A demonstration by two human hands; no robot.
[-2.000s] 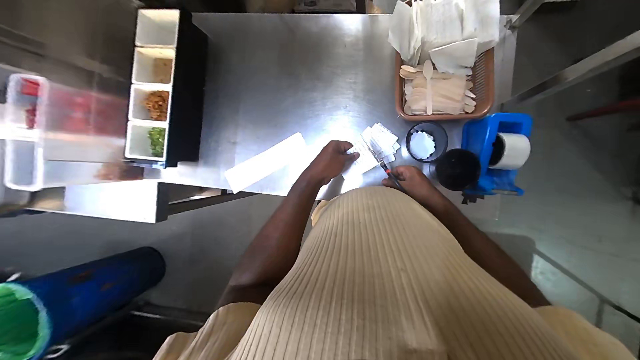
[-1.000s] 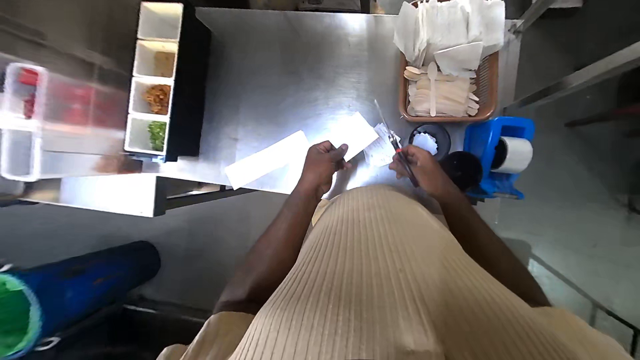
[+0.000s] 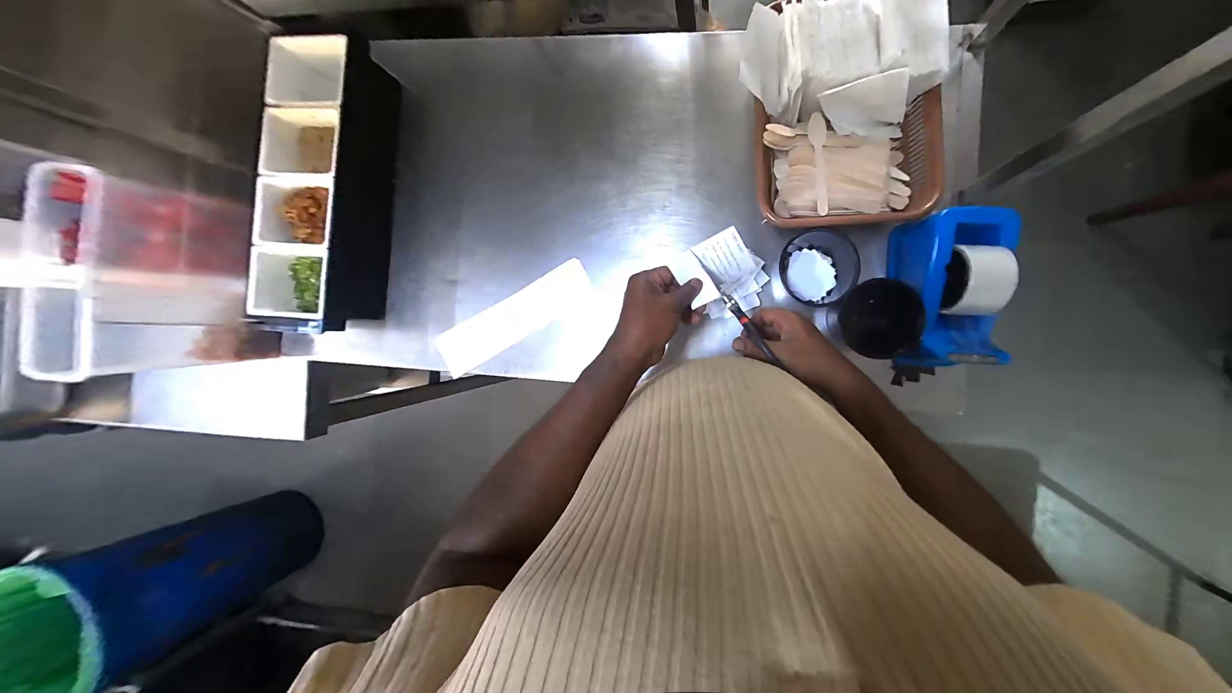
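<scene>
My left hand (image 3: pixel 659 313) pinches a white paper piece (image 3: pixel 698 274) between thumb and fingers above the steel table. In my right hand (image 3: pixel 784 342) is a pair of scissors (image 3: pixel 743 316), its blades at the paper's edge. Beside the paper lies a small pile of cut paper slips (image 3: pixel 736 265), some bearing writing. A long white paper strip (image 3: pixel 515 318) rests on the table left of my left hand. Just beyond my right hand stands a round dark bowl (image 3: pixel 811 272) with white pieces inside.
A brown basket (image 3: pixel 938 159) holds wooden spoons (image 3: pixel 837 178) and paper packets (image 3: pixel 847 48). On the right are a blue tape dispenser (image 3: pixel 948 241) and a black round container (image 3: pixel 881 318). Food bins (image 3: pixel 306 72) stand at left. A blue barrel (image 3: pixel 192 549) is below left.
The scissors, held apart from the paper and pointing up a second ago, are now at the paper's edge. The written slips show more plainly beside it.
</scene>
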